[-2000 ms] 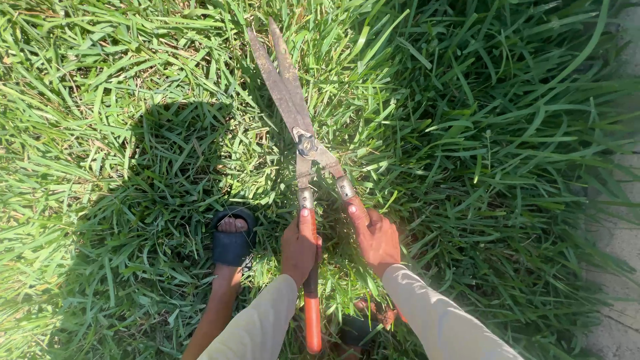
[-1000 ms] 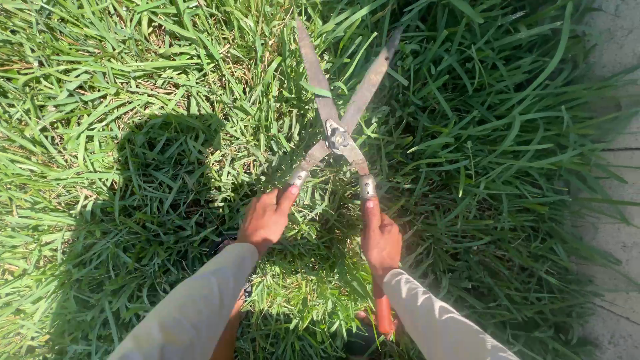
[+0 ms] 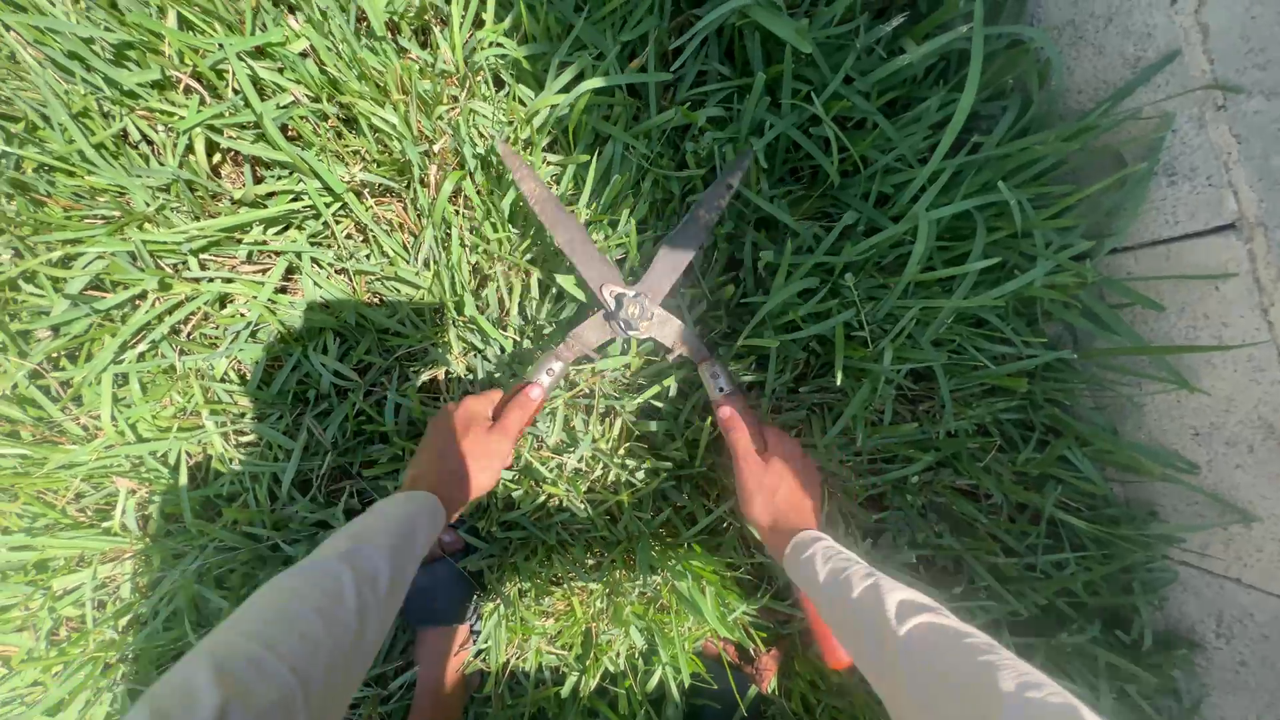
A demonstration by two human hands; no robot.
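Observation:
A pair of hedge shears (image 3: 630, 312) with rusty metal blades lies over the grass at the middle of the view, its blades spread wide in a V pointing away from me. My left hand (image 3: 465, 445) is closed around the left handle, thumb along its metal ferrule. Around the right handle, my right hand (image 3: 775, 480) is wrapped the same way, and the red end of that handle shows beside my right sleeve. The left handle's grip is mostly hidden by my hand. Long green grass (image 3: 850, 330) surrounds the blades.
Pale paving slabs (image 3: 1190, 420) run along the right side, with grass blades hanging over their edge. My left foot in a dark sandal (image 3: 440, 592) stands below my left hand; my other foot (image 3: 735, 670) is partly hidden at the bottom. A dark shadow falls on the grass at left.
The shears were nearly closed two seconds ago; their blades and handles have since spread wide, with my hands moving apart. Both hands have kept their hold.

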